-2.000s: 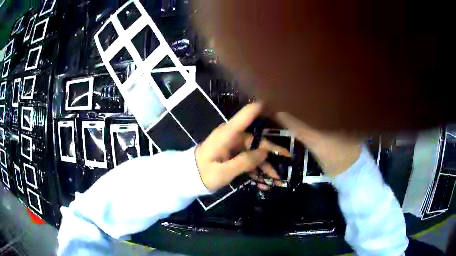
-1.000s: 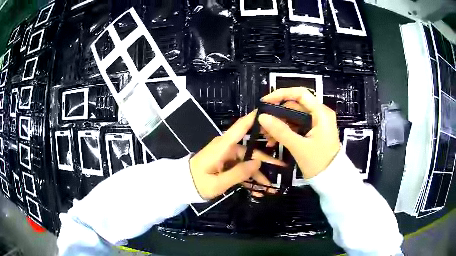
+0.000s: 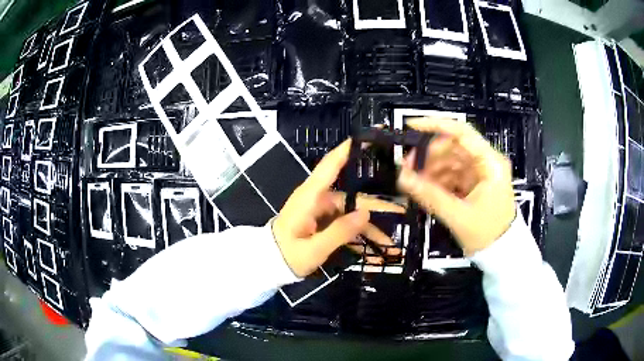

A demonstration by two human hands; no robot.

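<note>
A thin black frame-like unit (image 3: 388,135) is held above the tray, and the tray and fingers show through its open middle. My left hand (image 3: 318,218) grips its left side, with fingers behind it. My right hand (image 3: 462,187), blurred, holds its upper right side between thumb and fingers. The adhesive sheet (image 3: 279,173) lies slanted to the left, its lower end partly under my left wrist. Its upper cells are open windows, and its lower cells are black. The unit's lower edge is hard to tell against the black tray.
A glossy black blister tray (image 3: 311,67) with white-bordered parts (image 3: 138,213) lies beneath and around my hands. More such parts are at far left. A stack of sheets (image 3: 592,176) stands at right, with a grey-clear scrap (image 3: 563,185) beside it. A red thing (image 3: 53,314) shows at lower left.
My right hand has come down from a blurred place near the camera to the unit. In the last second the dark strip at its fingers has opened into a frame shape between both hands.
</note>
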